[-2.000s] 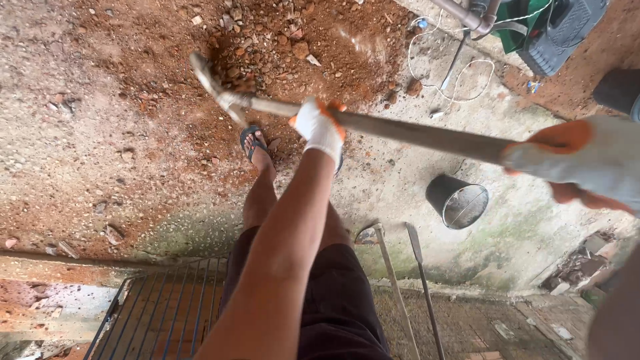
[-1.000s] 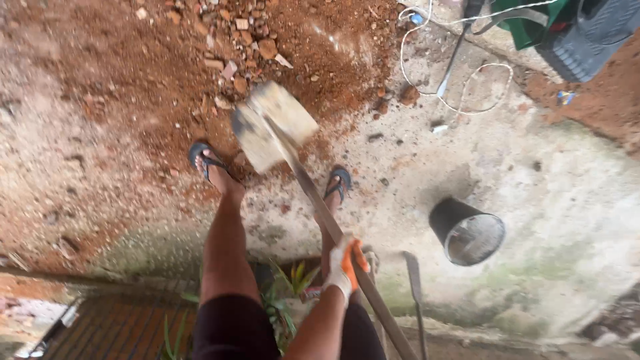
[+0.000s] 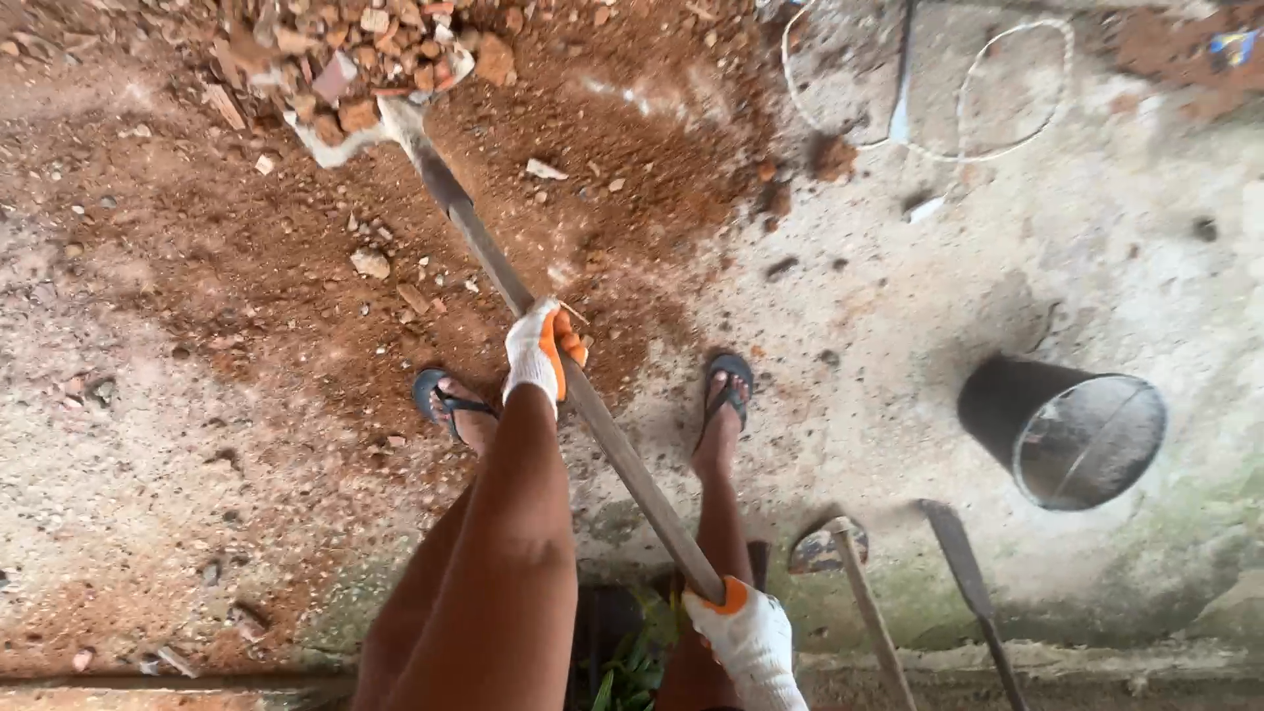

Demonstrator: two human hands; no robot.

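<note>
A long-handled shovel [image 3: 612,439] runs diagonally from lower right to upper left. My left hand [image 3: 545,351], in a white glove with orange coating, grips the middle of its wooden shaft. Near the shaft's lower end, my right hand [image 3: 741,632] is closed around it in a matching glove. The shovel's blade [image 3: 341,143] lies low at the rubble pile [image 3: 395,49], with broken brick pieces on and around it; its front part is hidden by them.
A black bucket [image 3: 997,405] stands on the concrete at right. A hoe [image 3: 869,602] and a metal bar tool [image 3: 963,568] rest at the lower right. White cord [image 3: 1062,89] curls at the top right. My sandalled feet stand either side of the shaft; green leaves [image 3: 632,662] show below.
The blade has moved from near my feet to the rubble pile, where brick pieces now lie on it. My right hand has come into view on the shaft's lower end.
</note>
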